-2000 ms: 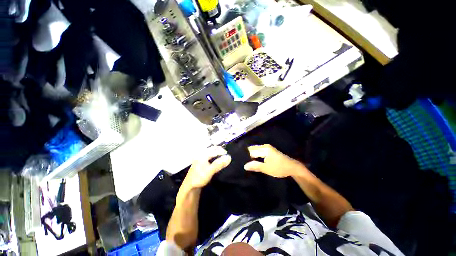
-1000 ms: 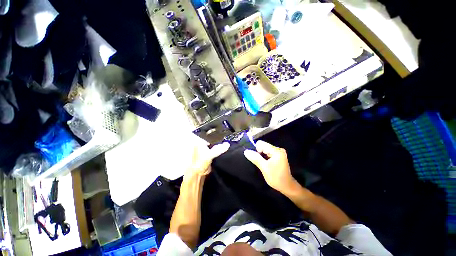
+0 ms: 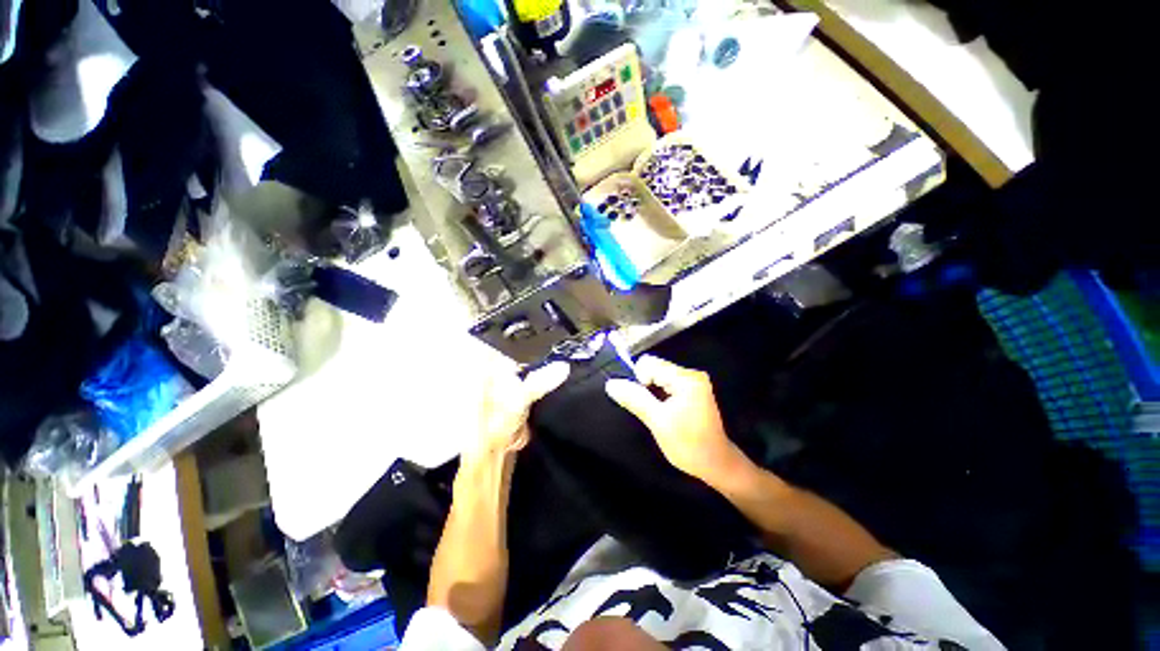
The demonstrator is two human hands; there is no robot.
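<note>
My left hand point(image 3: 503, 407) and my right hand point(image 3: 677, 410) grip the top edge of a black garment point(image 3: 598, 439), one on each side. Its edge lies at the small shiny clamp parts point(image 3: 579, 346) at the front of the button-sewing machine point(image 3: 477, 178). The cloth hangs down over my lap. The contact between cloth and clamp is too small to tell exactly. A cream button tray point(image 3: 655, 235) with small dark rounds sits right of the machine head, beside a bright blue strip point(image 3: 611, 251).
A control panel point(image 3: 600, 108), an orange-red cap point(image 3: 664, 113) and a black bottle with yellow label point(image 3: 541, 20) stand behind the tray. Dark snips point(image 3: 748, 168) lie right of it. Left are a dark slab point(image 3: 354, 293) and a white perforated basket point(image 3: 263, 350).
Two seconds ago my hands were apart below the machine; now they grip the garment's edge at the machine's front. Since one second ago the hands have barely moved; the view has shifted slightly.
</note>
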